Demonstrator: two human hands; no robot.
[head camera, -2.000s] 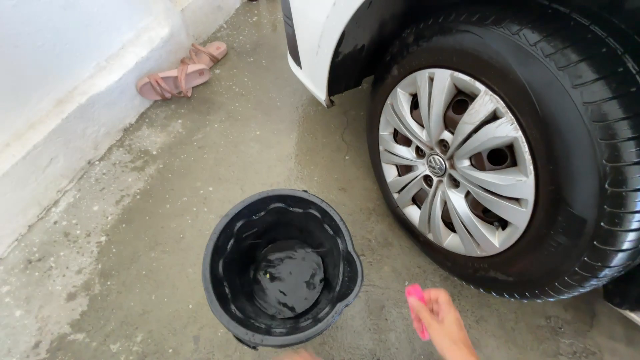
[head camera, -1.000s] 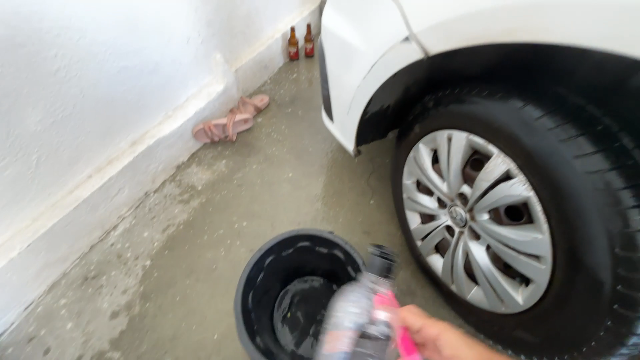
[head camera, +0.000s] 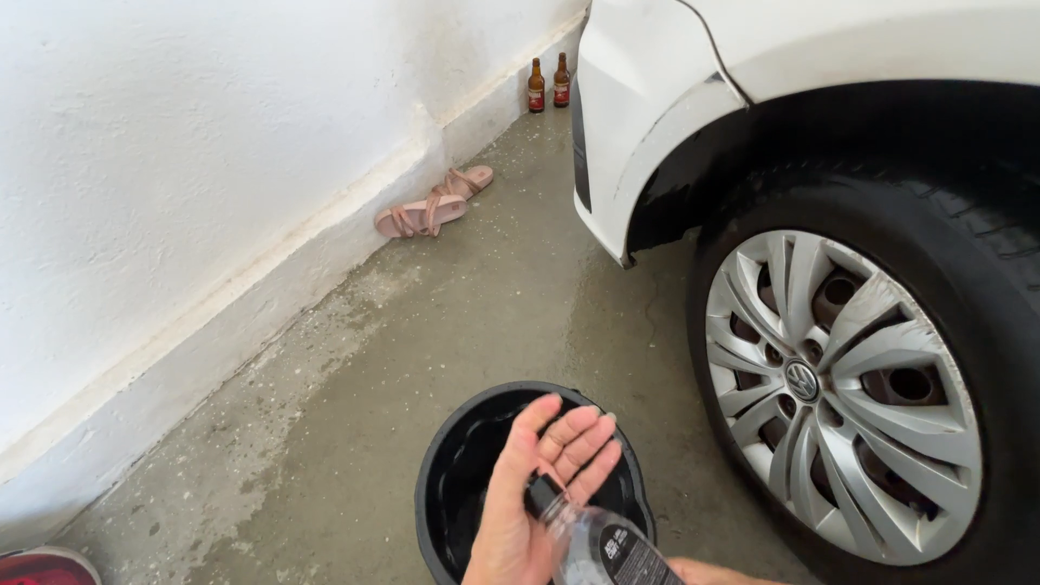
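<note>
My left hand (head camera: 528, 487) is palm up with its fingers extended, over a black plastic bucket (head camera: 426, 487) on the wet floor. The black cap (head camera: 543, 494) of a clear plastic bottle (head camera: 589, 536) is above or against that palm. The bottle tilts down toward the hand and carries a dark label with writing. At the bottom edge, my right hand (head camera: 715, 572) is mostly out of view and appears to hold the lower part of the bottle; its fingers are hidden. The wheel (head camera: 804, 382) of a white car, with a silver hubcap, stands to the right.
Pink strappy sandals (head camera: 422, 215) lie by the base of the white wall (head camera: 203, 162). Two brown glass bottles (head camera: 536, 88) stand farther back. The white car's bumper (head camera: 609, 162) juts out left of the wheel. A red round object (head camera: 49, 569) shows at the bottom left.
The clear bottle has come into view since two seconds ago. My left hand has risen over the bucket. The pink item by my right hand earlier is out of sight now.
</note>
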